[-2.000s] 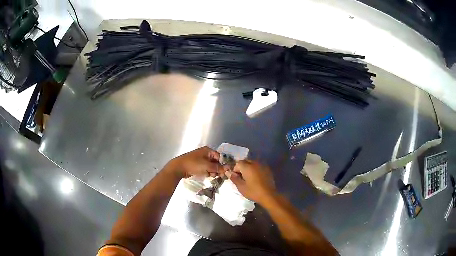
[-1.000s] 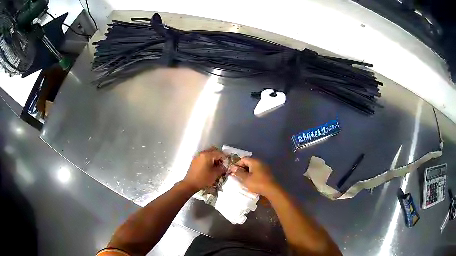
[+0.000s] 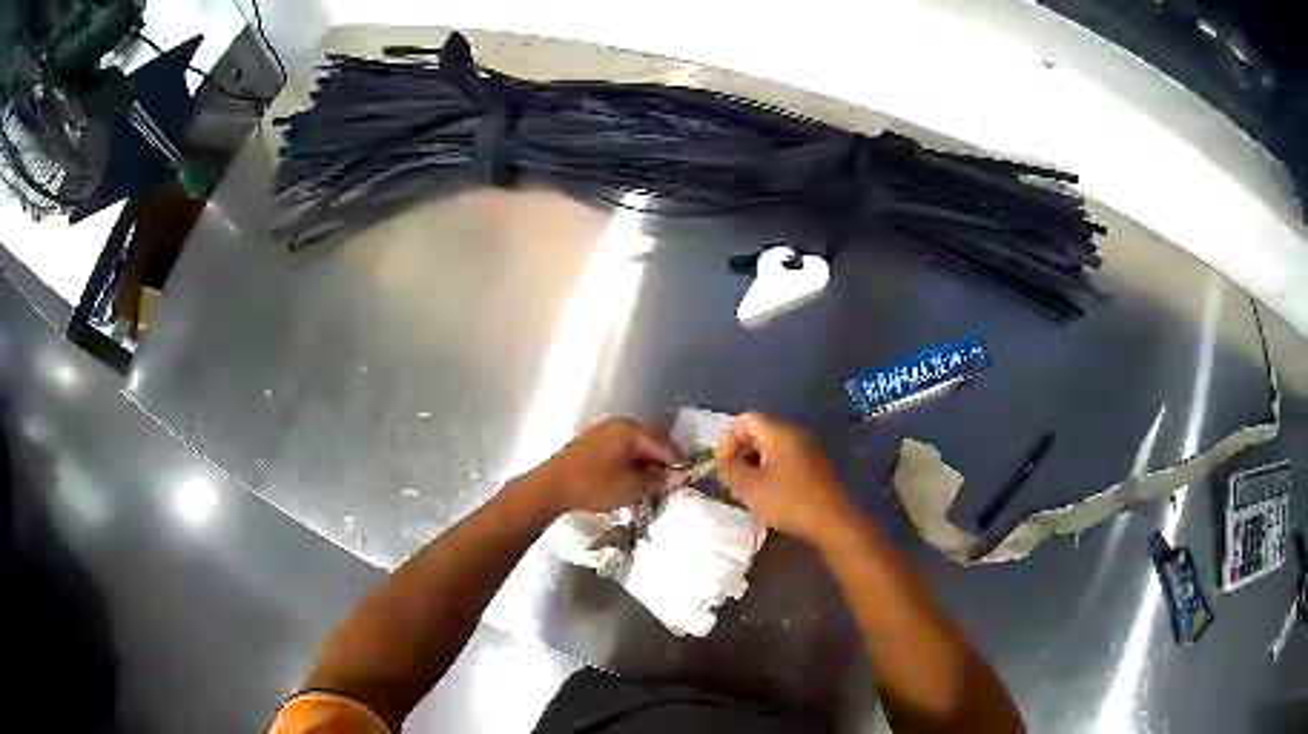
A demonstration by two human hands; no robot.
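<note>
My left hand [image 3: 620, 466] and my right hand [image 3: 768, 466] are close together near the front edge of the metal bench. Their fingertips pinch a small thin strip [image 3: 700, 466] between them; its details are blurred. A crumpled white bundle [image 3: 692, 562] lies just below my hands, with small brownish scraps [image 3: 620, 538] at its left part. A pale flat piece [image 3: 703, 426] shows just behind my fingertips.
A bundle of black strips [image 3: 660, 144] spans the back. A white tag [image 3: 783, 284], blue box [image 3: 920, 379], beige strip [image 3: 1090, 513], black pen [image 3: 1016, 480], blue-and-yellow box [image 3: 1183, 588] and calculator [image 3: 1255, 528] lie ahead and right. A fan [image 3: 50, 136] stands far left.
My hands have moved slightly right, and a small gap with the thin strip now shows between their fingertips. The view has shifted a little.
</note>
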